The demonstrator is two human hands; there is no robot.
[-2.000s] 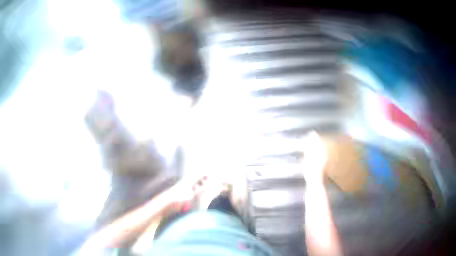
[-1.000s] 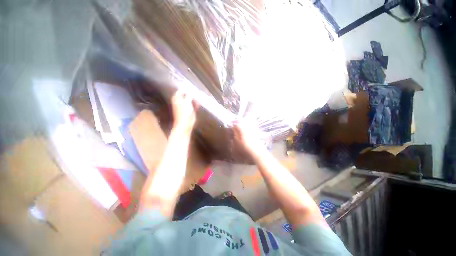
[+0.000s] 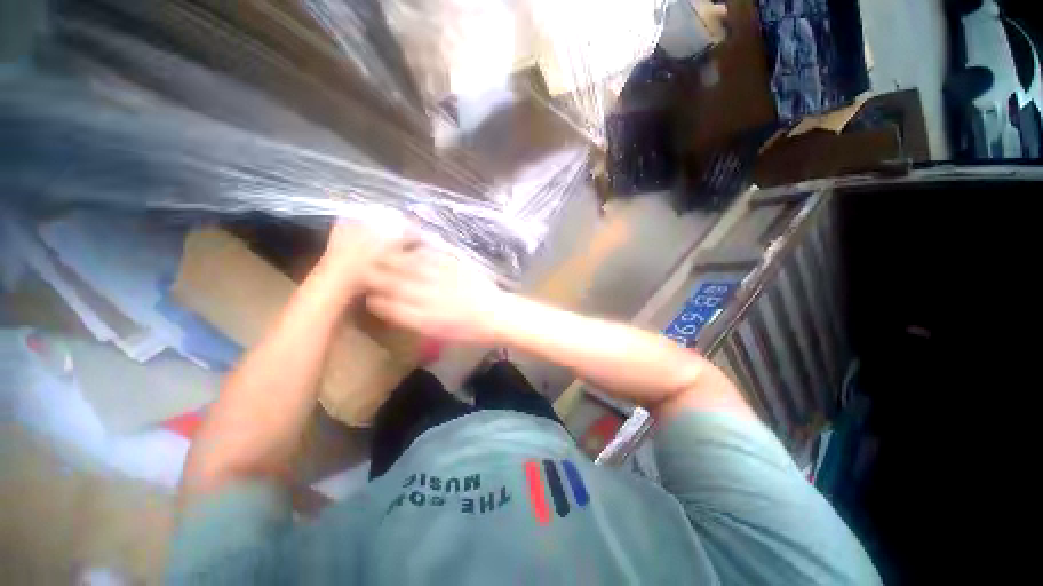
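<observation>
Clear stretch wrap [image 3: 458, 212] lies shiny and crinkled over a tilted mass of brown sheets [image 3: 275, 92] at the upper left. My left hand [image 3: 364, 250] and my right hand [image 3: 429, 295] are close together at the lower edge of the wrap. Both hands look closed on the film, but glare and blur hide the fingertips. A brown cardboard sheet [image 3: 257, 309] lies under and beside my left forearm, partly hidden by it.
White and blue sheets [image 3: 109, 286] lie at the left. A ribbed tailgate [image 3: 789, 332] with a blue licence plate [image 3: 700, 311] stands at the right, beside a dark vehicle interior [image 3: 938, 378]. Brown cartons [image 3: 846, 149] and black plastic [image 3: 812, 52] are further off, upper right.
My hands have come together; the right hand has moved left beside the left one. The view has shifted, so the tailgate and plate show more fully.
</observation>
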